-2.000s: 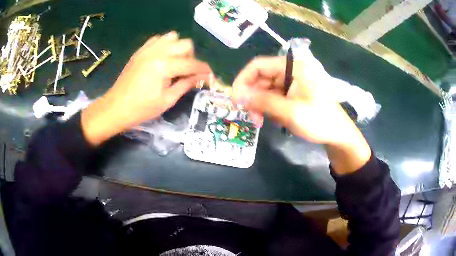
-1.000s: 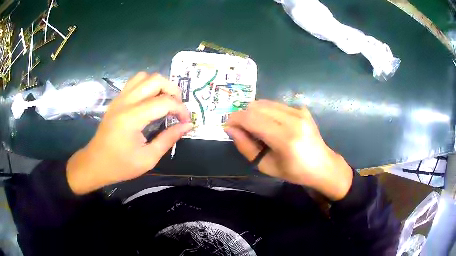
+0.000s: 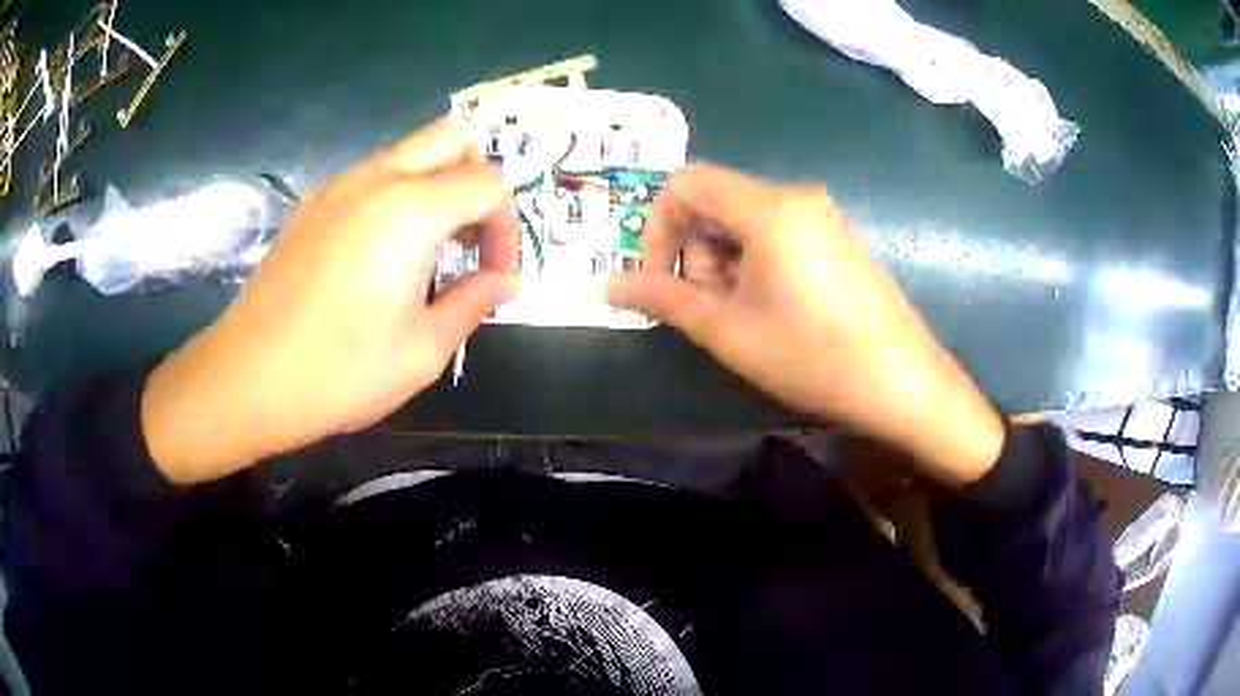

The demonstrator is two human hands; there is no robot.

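The open white socket housing (image 3: 578, 123) lies on the dark green bench, its inside facing up. Green, red and blue wires and part of a green circuit board (image 3: 632, 220) show in it. A brass contact strip (image 3: 528, 82) lies along its far edge, slanting up to the right. My left hand (image 3: 360, 279) is at the housing's left side, thumb at the near left corner. My right hand (image 3: 789, 292) is at the right side, thumb at the near right part. Both hands grip the housing; any small part between the fingertips is hidden.
Wired brass contact assemblies (image 3: 150, 84) lie at the far left. A clear bag with a white plug end (image 3: 170, 238) lies left of my left hand. Another bagged cord (image 3: 938, 79) lies at the far right. The bench's front edge runs before my torso.
Since two seconds ago, the second housing has left the view and the dark stick no longer shows in my right hand. In the last second, the brass strip's slant has changed; both hands stay at the housing.
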